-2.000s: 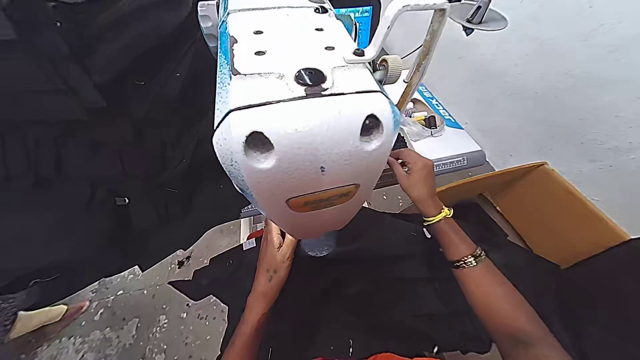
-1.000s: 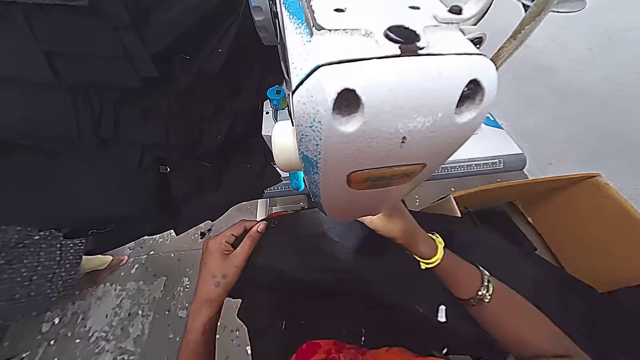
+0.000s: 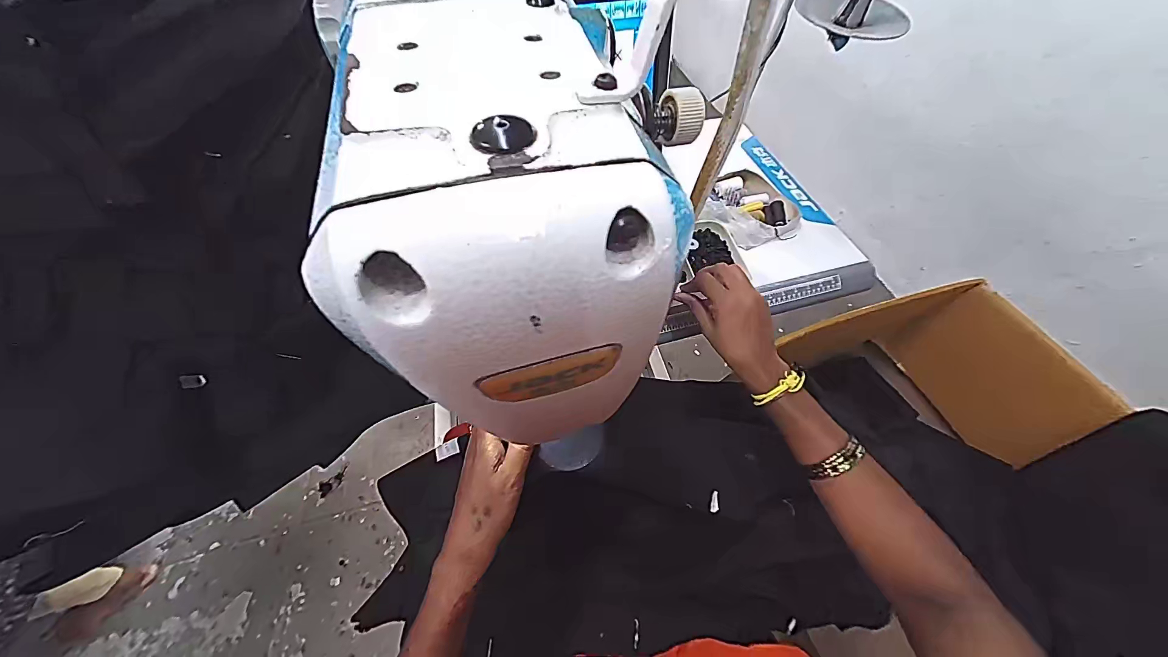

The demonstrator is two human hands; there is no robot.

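The white head of a Jack industrial sewing machine fills the upper middle. My left hand is under its lower front edge, at the black fabric; its fingertips are hidden by the machine head. To the right of the head, my right hand has its thumb and fingers pinched together beside a small tray of black buttons or similar small parts. Whether something small is between those fingers cannot be made out. The black fabric hangs below the machine and spreads toward the bottom of the view.
Dark fabric covers the left side. An open cardboard box stands at the right. Behind my right hand, a container with thread spools rests on the machine table. A person's foot is at the lower left.
My right hand has moved from beneath the machine head out to the small tray on its right. My left hand has gone from beside the head to under it. The view has shifted.
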